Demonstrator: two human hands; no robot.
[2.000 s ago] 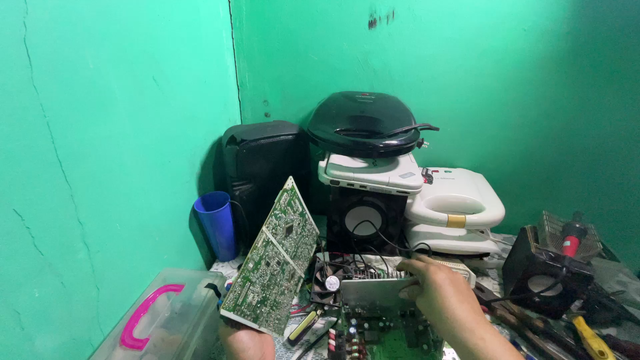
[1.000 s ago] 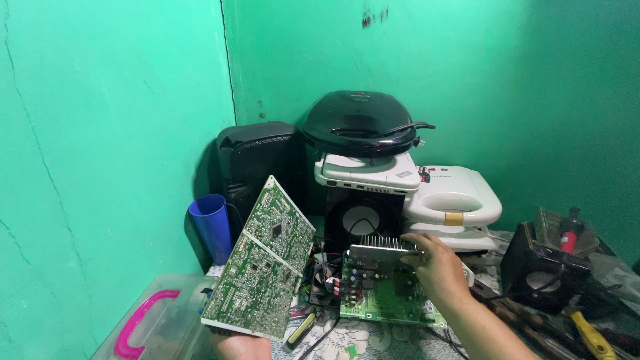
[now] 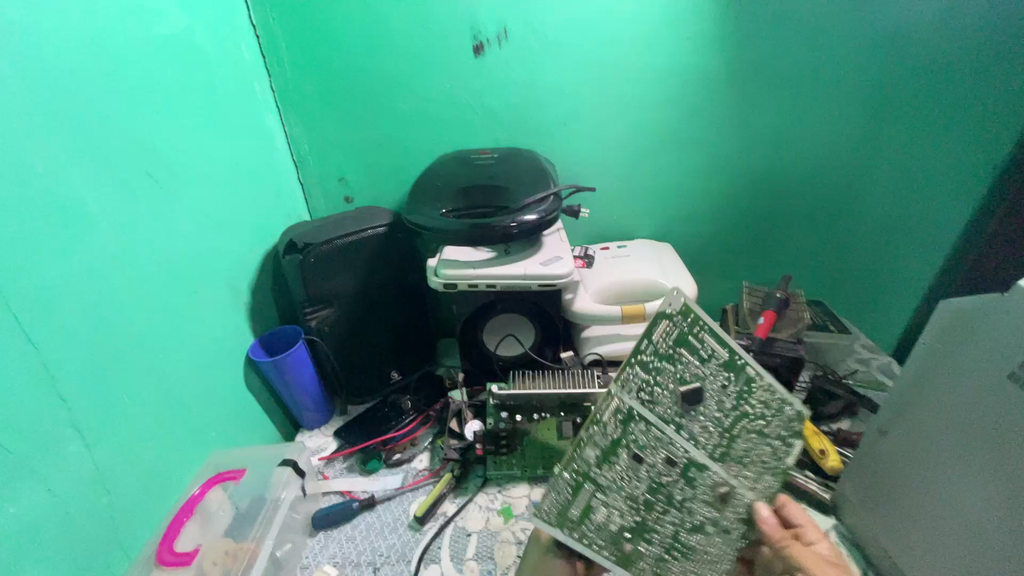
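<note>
A green printed circuit board (image 3: 680,448), solder side facing me, is held tilted at the lower right. My right hand (image 3: 792,532) pinches its lower right edge between thumb and fingers. My left hand (image 3: 560,556) supports the lower left edge from beneath, mostly hidden behind the board. Behind it, a second circuit board (image 3: 524,444) with a finned metal heat sink (image 3: 552,382) lies on the patterned tablecloth, partly covered by the held one.
Left are a clear plastic box (image 3: 240,512) with a pink handle, a blue cup (image 3: 292,376), a screwdriver (image 3: 342,512) and a yellow-green tool (image 3: 434,500). Behind stand a black speaker (image 3: 360,304) and stacked appliances. A grey panel (image 3: 936,432) rises at the right.
The held board has moved from the left to the right, in front of the second board. My right hand has left the heat sink and now grips the held board's edge.
</note>
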